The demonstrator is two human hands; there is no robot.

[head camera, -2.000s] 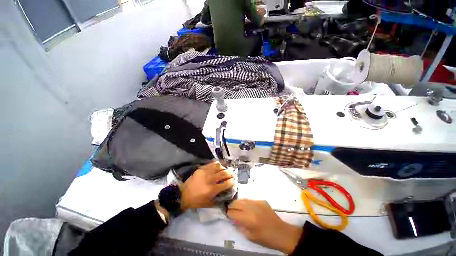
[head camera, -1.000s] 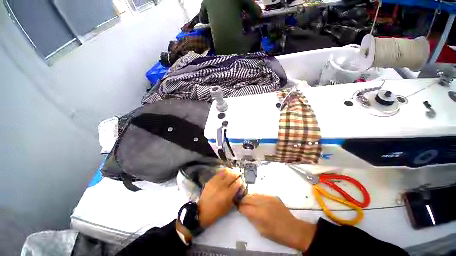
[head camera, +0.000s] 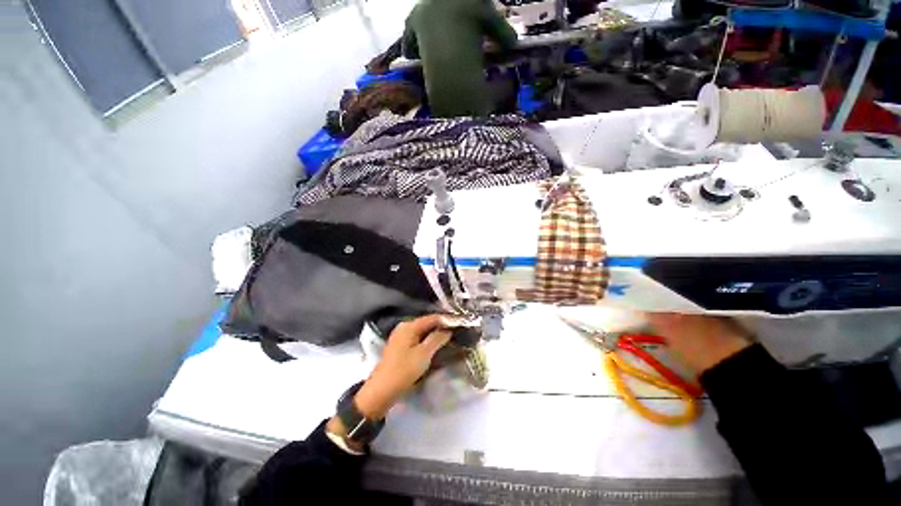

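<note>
A dark grey garment with a black band and two small round buttons lies left of the machine's needle area. Its bunched end, with a paler patterned part, reaches the presser foot. My left hand holds this bunched cloth just left of the foot. My right hand is under the machine arm at the right, beside the scissors with red and orange handles. Its fingers are blurred and partly hidden, so whether it holds anything cannot be told.
The white machine head has a checked cloth draped over it. A striped cloth pile and a thread spool are behind. A person in green is at the back. A measuring tape runs along the front edge.
My right hand has left the cloth and moved right, to beside the scissors. My left hand stays on the cloth near the foot. The view has shifted slightly.
</note>
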